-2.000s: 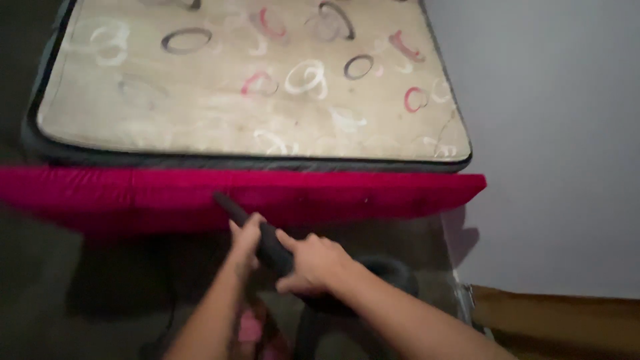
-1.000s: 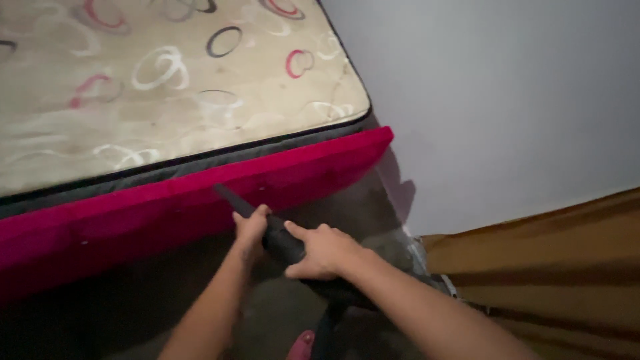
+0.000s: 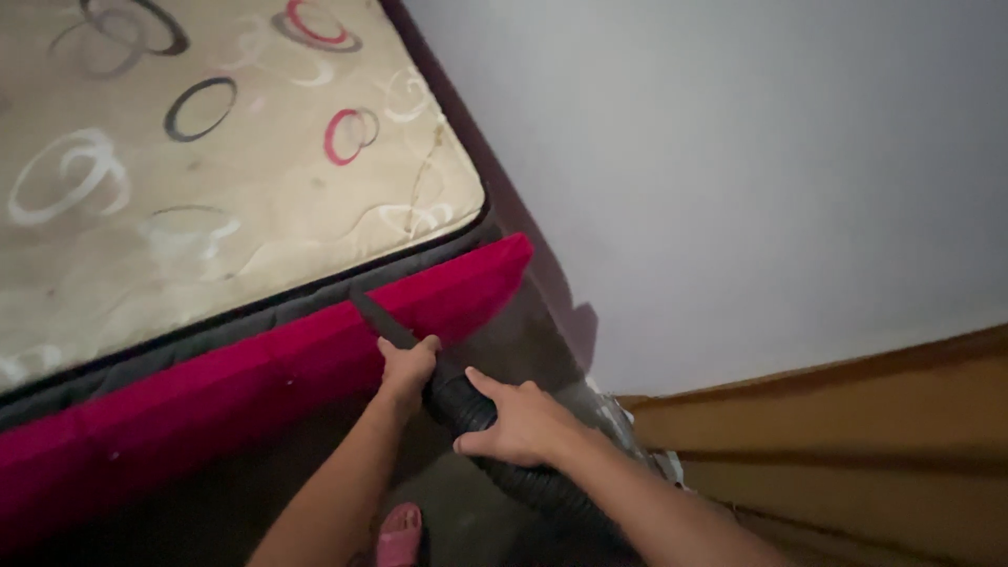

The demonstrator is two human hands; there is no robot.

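Note:
My left hand is closed around a dark crevice nozzle, whose tip lies over the top edge of a pink upholstered bed panel, beside the mattress side. Just behind it, my right hand grips the black corrugated vacuum hose, which runs down to the lower right. A cream mattress with ring patterns lies beyond the panel, with a dark grey layer under its edge.
A pale wall rises along the right of the bed. Brown cloth hangs or lies at the lower right. A foot in a pink sandal stands on the dark floor below my hands.
The view has swung toward the bed's right corner. The nozzle, still in both hands, has shifted along the pink panel toward its right end.

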